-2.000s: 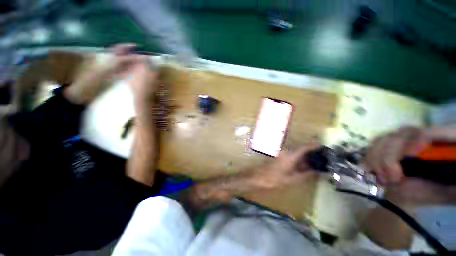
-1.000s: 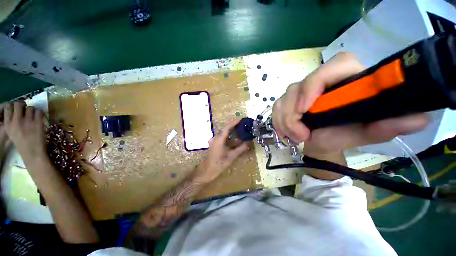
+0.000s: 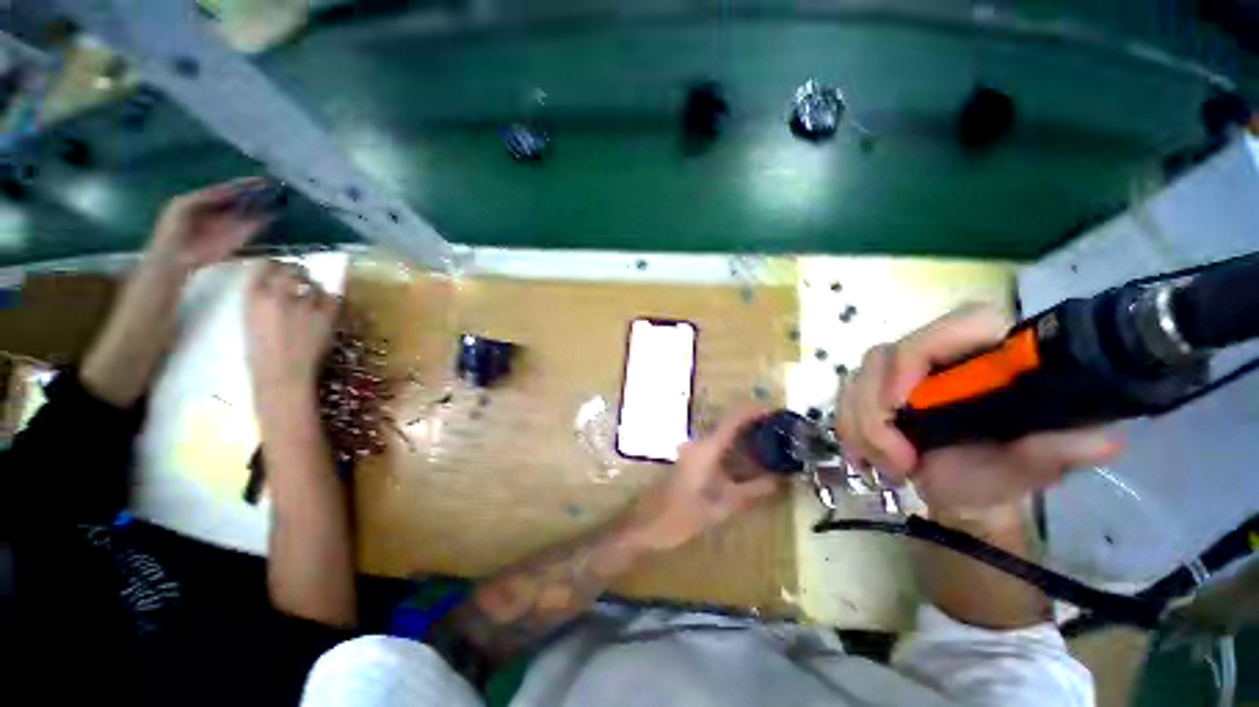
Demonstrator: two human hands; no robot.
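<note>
My right hand [image 3: 953, 408] is closed around the black and orange electric screwdriver [image 3: 1049, 370], which lies nearly level with its nose pointing left. My left hand [image 3: 704, 477] holds a small black round housing [image 3: 776, 442] at the screwdriver's silver nose [image 3: 842, 477]. The nose meets the housing's right side; the exact contact point is too blurred to tell. A black power cable [image 3: 1008, 559] runs from the tool toward the lower right.
A lit smartphone [image 3: 656, 390] and a small dark part [image 3: 483, 359] lie on the cardboard [image 3: 552, 511]. Red and black lead wires [image 3: 362, 401] lie by the neighbour's arm [image 3: 307, 511]. Several units, including a silvery one [image 3: 817, 111], sit on the green belt [image 3: 621, 194]. A white box [image 3: 1160, 276] stands right.
Since a second ago the view has shifted, so the bench things appear further right and lower. My hands keep the housing and tool together. The neighbour's hand is now over the belt edge.
</note>
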